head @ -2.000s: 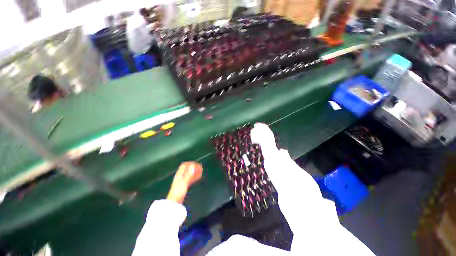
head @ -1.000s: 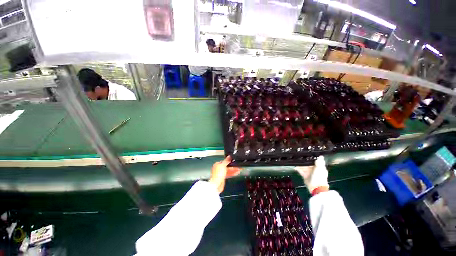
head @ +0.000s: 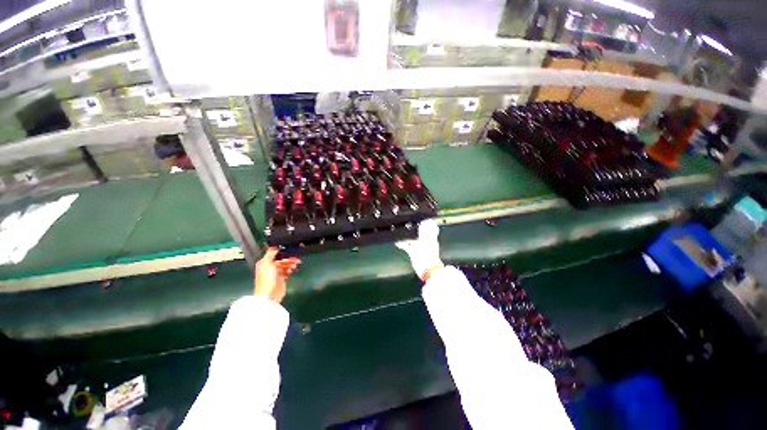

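A stack of filled black trays point(head: 349, 180) with rows of red units and silver clip wires is at the front edge of the raised green shelf. My left hand point(head: 275, 275), bare, is at its front left corner. My right hand point(head: 423, 249), in a white glove, is at its front right corner. My fingers are partly hidden at the tray's underside. Another filled tray point(head: 521, 319) lies on the lower bench, partly behind my right sleeve.
More stacked filled trays point(head: 580, 155) stand on the shelf at the right, near an orange stand point(head: 670, 147). A metal post point(head: 220, 185) is left of my stack. A blue bin point(head: 690, 254) is at the right. Scraps and a small box point(head: 126, 393) lie at lower left.
The stack between my hands has moved left along the shelf, away from the other stack, and now stands beside the metal post. Both hands moved left with it.
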